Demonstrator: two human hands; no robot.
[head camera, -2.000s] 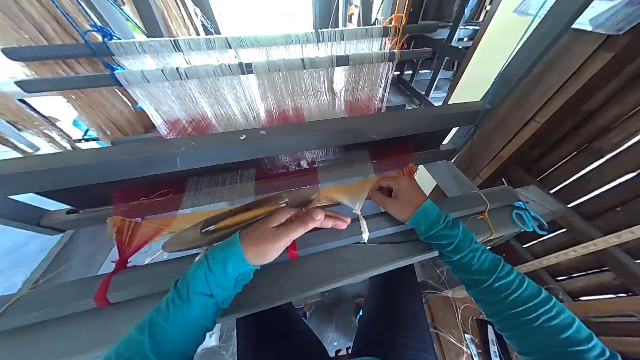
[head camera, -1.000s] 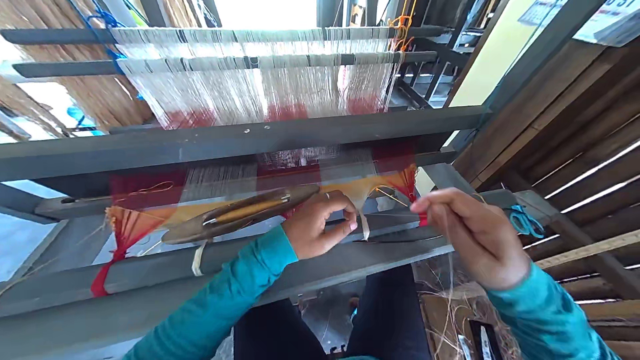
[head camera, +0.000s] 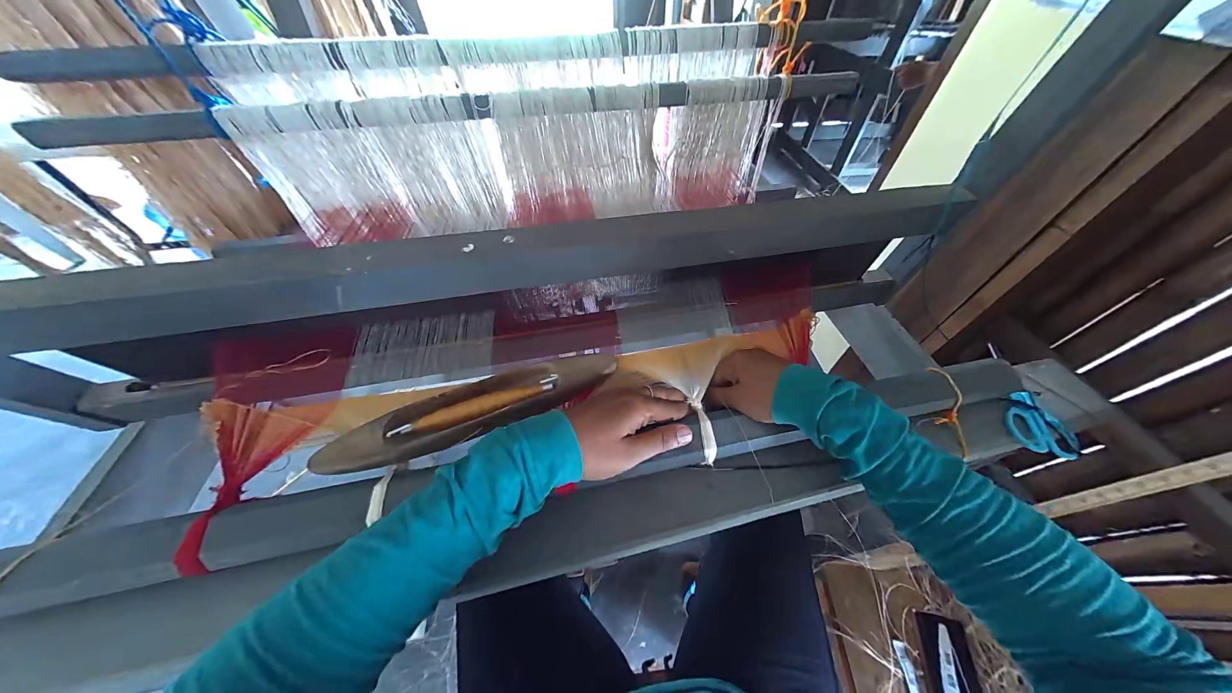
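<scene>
My left hand (head camera: 630, 430) rests, fingers bent, on the loom's front beam, just left of a knotted white warp bundle (head camera: 706, 433). At the right of that bundle my right hand (head camera: 754, 385) bends down over the warp; its fingertips are hidden, so what it holds cannot be told. A wooden boat shuttle (head camera: 351, 446) with a bobbin of orange thread lies slantwise on the warp to the left of my left hand. Red, white and orange warp threads (head camera: 423, 345) spread across behind the hands. A red knotted bundle (head camera: 226, 496) hangs over the beam at far left.
The grey front beam (head camera: 597, 525) runs before me, with the loom's thick crossbar (head camera: 414, 269) beyond. White heddles (head camera: 577, 144) hang behind it from two rods. Blue-handled scissors (head camera: 1041, 423) are at the right end. A wooden measuring stick (head camera: 1136, 486) shows at far right.
My right hand, raised in front of the loom one second ago, is back down at the warp beside the white bundle. The left hand's fingers now lie lower, by the knot.
</scene>
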